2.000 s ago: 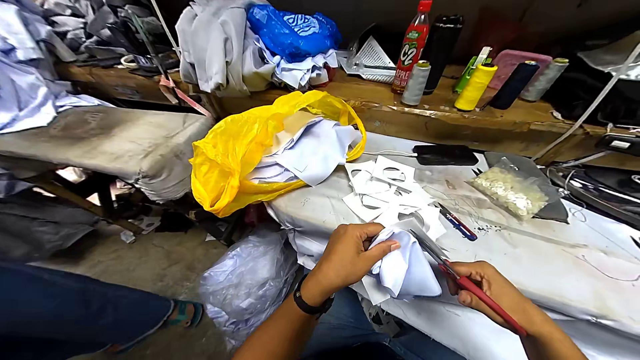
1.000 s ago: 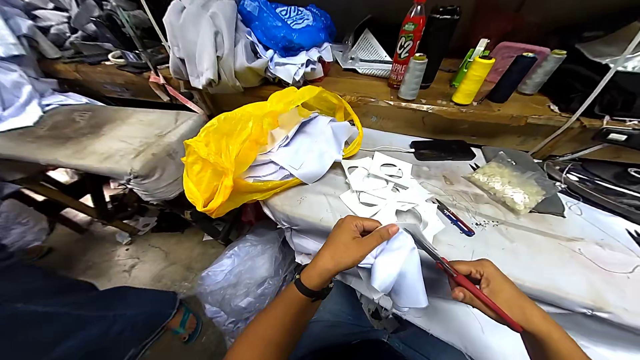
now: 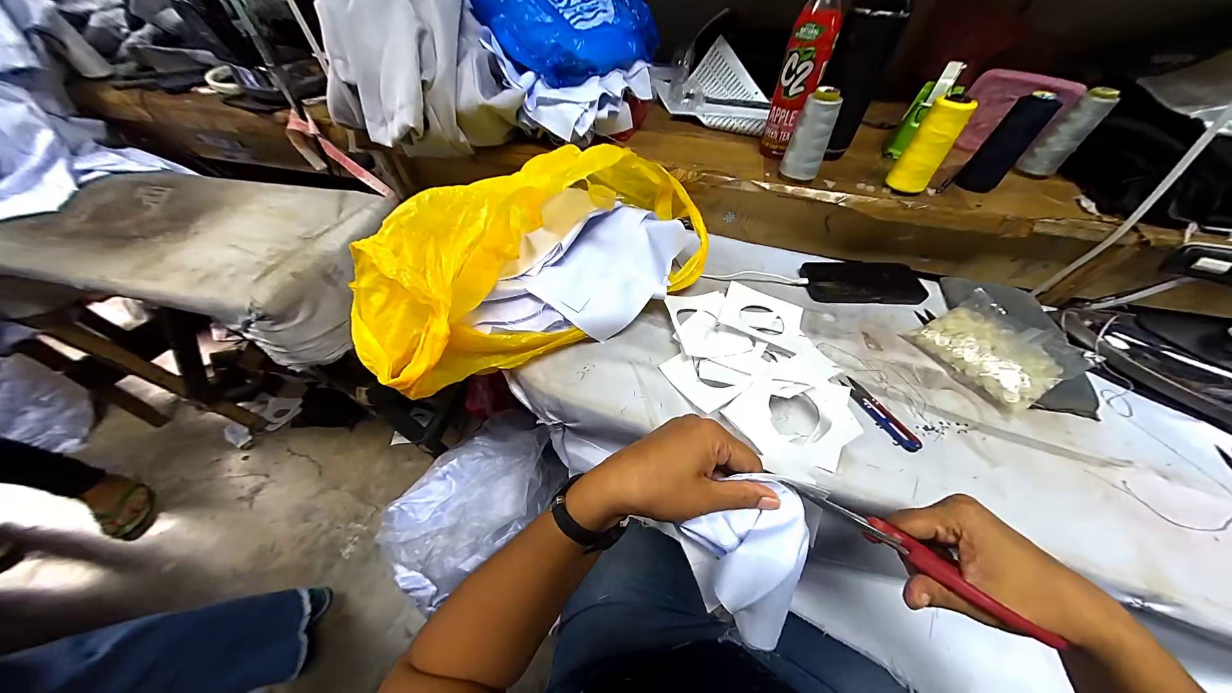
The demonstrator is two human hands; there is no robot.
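My left hand (image 3: 679,472) pinches a piece of white fabric (image 3: 760,558) between thumb and fingers, and the cloth hangs down over my lap. Red-handled scissors (image 3: 948,577) are in my right hand (image 3: 991,558), their blades pointing left to the fabric's top edge near my left thumb. Whether the blades are apart is hard to tell. Just beyond my hands, white pieces with round cut-outs (image 3: 818,448) lie in a loose pile. Thread snips (image 3: 884,414) lie to the right of that pile. A yellow plastic bag (image 3: 433,279) holding white fabric pieces (image 3: 616,265) sits behind, at the left.
A black phone (image 3: 861,283) with a cable and a clear bag of buttons (image 3: 991,351) lie farther back; a dark iron (image 3: 1155,356) is at right. Thread cones (image 3: 932,144) and a bottle (image 3: 801,77) stand on the wooden shelf. Another person's foot (image 3: 120,505) is at left.
The fabric's hanging part has shifted and folded differently below my left hand. At the lower left, another person's legs and feet have changed position.
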